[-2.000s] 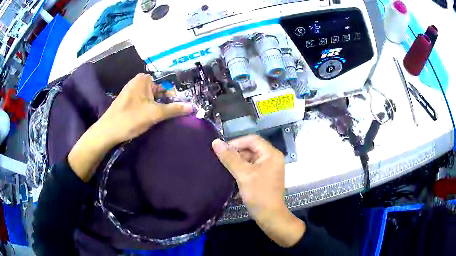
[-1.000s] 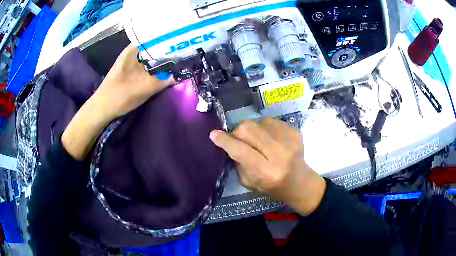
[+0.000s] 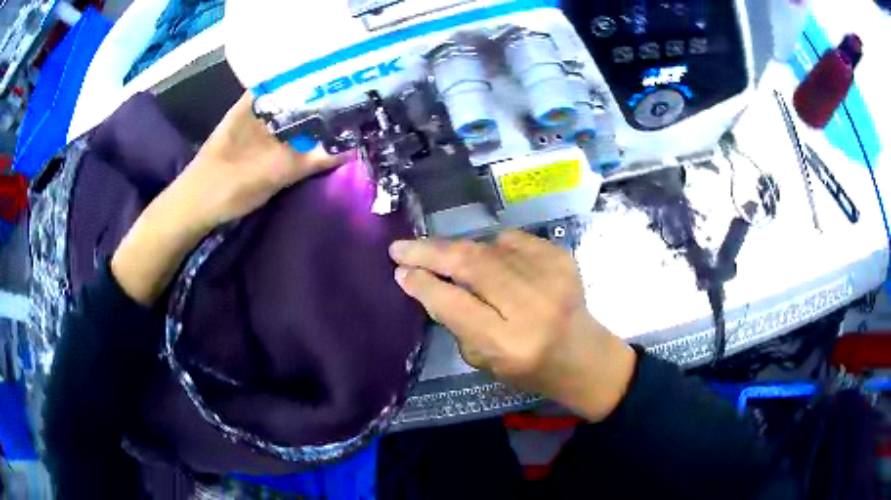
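Observation:
The dark purple garment (image 3: 303,283) lies on the table left of the needle area, its round opening edged by a speckled band (image 3: 220,415). My left hand (image 3: 239,156) lies on the cloth left of the presser foot (image 3: 386,195), its fingertips partly hidden behind the machine head; its hold is unclear. My right hand (image 3: 508,303) pinches the fabric edge just below and right of the foot, thumb and forefinger on it. A pink-purple lamp glow falls on the cloth beside the foot. The white JACK overlock machine (image 3: 332,49) stands above.
Tension dials (image 3: 464,93), a yellow label (image 3: 540,182) and a black control panel (image 3: 655,59) are on the machine. Dark lint (image 3: 699,244), two slim tools (image 3: 828,181) and a dark red cone (image 3: 827,83) lie right. Blue bins stand at the left.
My right hand has moved from pinching higher at the edge to lying flatter and lower beside the foot. My left hand has slid left and back, exposing the lamp-lit cloth. The view has shifted slightly.

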